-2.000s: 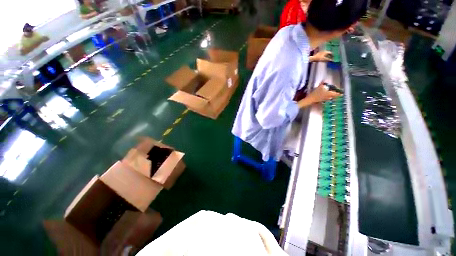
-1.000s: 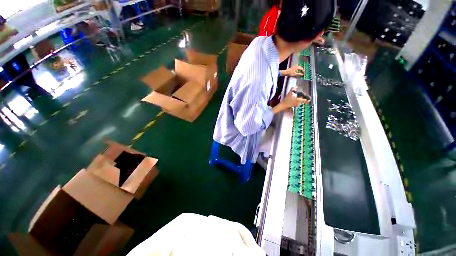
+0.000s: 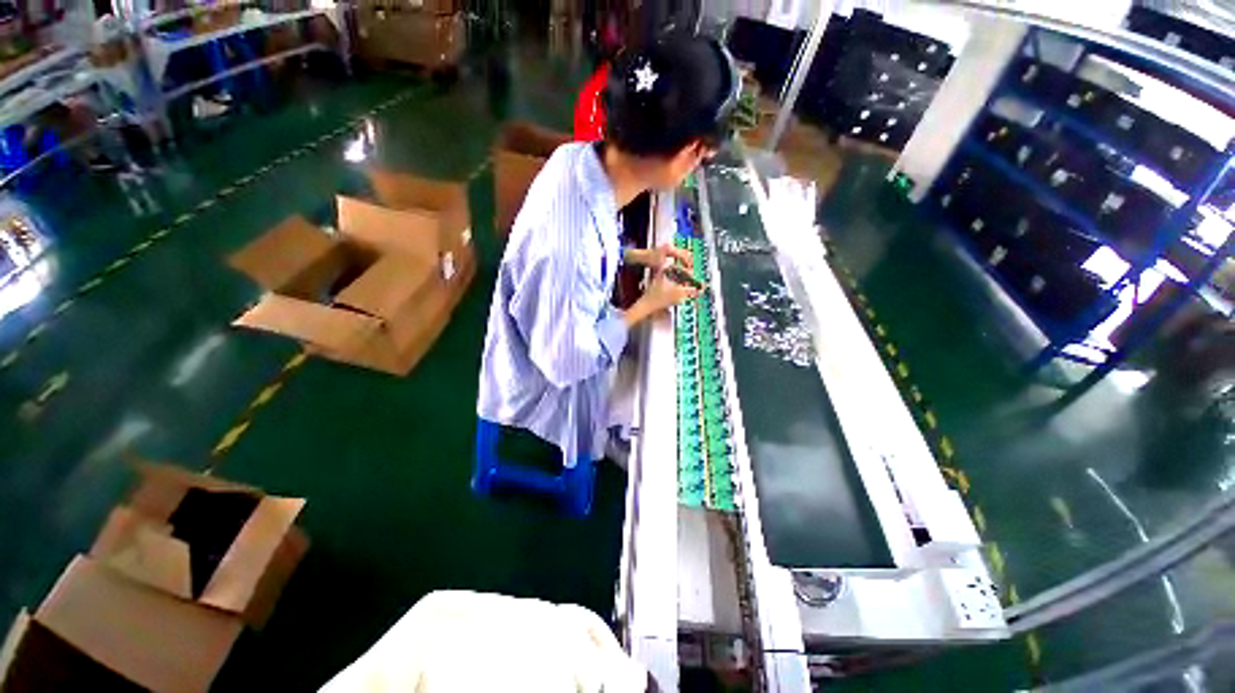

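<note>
Neither of my hands is in the picture; only a pale cream part of my clothing shows at the bottom edge. Green PCB panels (image 3: pixel 707 406) lie in the track of the insertion line conveyor (image 3: pixel 654 542), in front of me and to the right. The nearest panel ends part way down the track, with bare metal track below it. Loose silvery parts (image 3: pixel 779 332) lie scattered on the dark green mat (image 3: pixel 806 460) right of the track. A seated co-worker in a striped shirt (image 3: pixel 549 284) holds both hands over the panels, with a small dark thing in the nearer hand.
Open cardboard boxes stand on the floor at the left (image 3: pixel 393 291) and lower left (image 3: pixel 224 542). The co-worker sits on a blue stool (image 3: pixel 535 481). A coiled cable (image 3: pixel 817 586) lies at the bench's near end. Blue shelving with dark bins (image 3: pixel 1043 217) stands at the right.
The view has turned to the right, so the conveyor and co-worker sit further left and the shelving shows more. The co-worker's two hands are closer together over the panels.
</note>
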